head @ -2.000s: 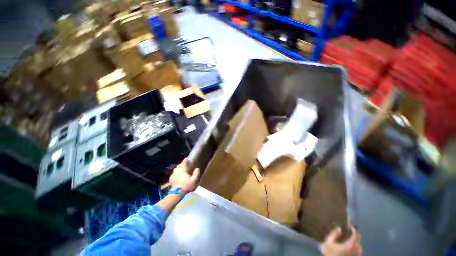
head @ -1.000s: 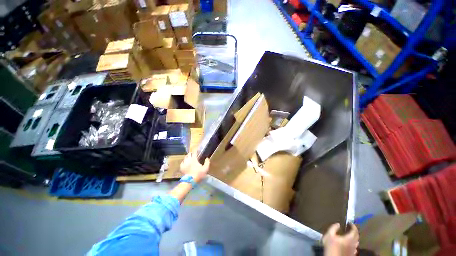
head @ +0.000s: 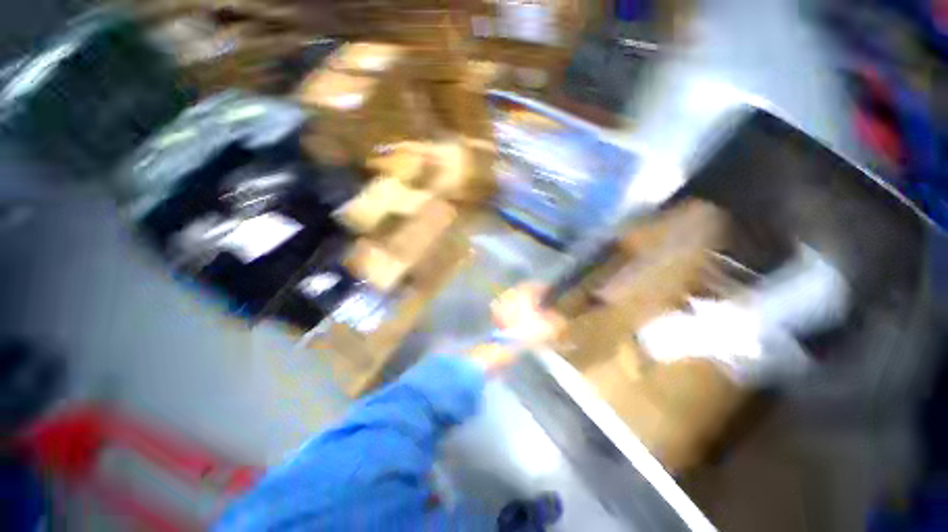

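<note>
The deep grey metal waste bin cart stands in front of me on the right, blurred. It holds brown cardboard and white packing scrap. My left hand, in a blue sleeve, is at the bin's near left corner and grips its rim. My right hand is not in view. The bin's right near corner is cut off by the picture's edge.
A black plastic crate and open brown cartons are on the left. A blue-edged trolley stands beyond the bin. A red pallet jack is at the lower left. Stacked cartons are behind.
The view has swung left, so the bin now sits further right and my right hand has left the picture. The red pallet jack has come into view. My left hand stays on the rim.
</note>
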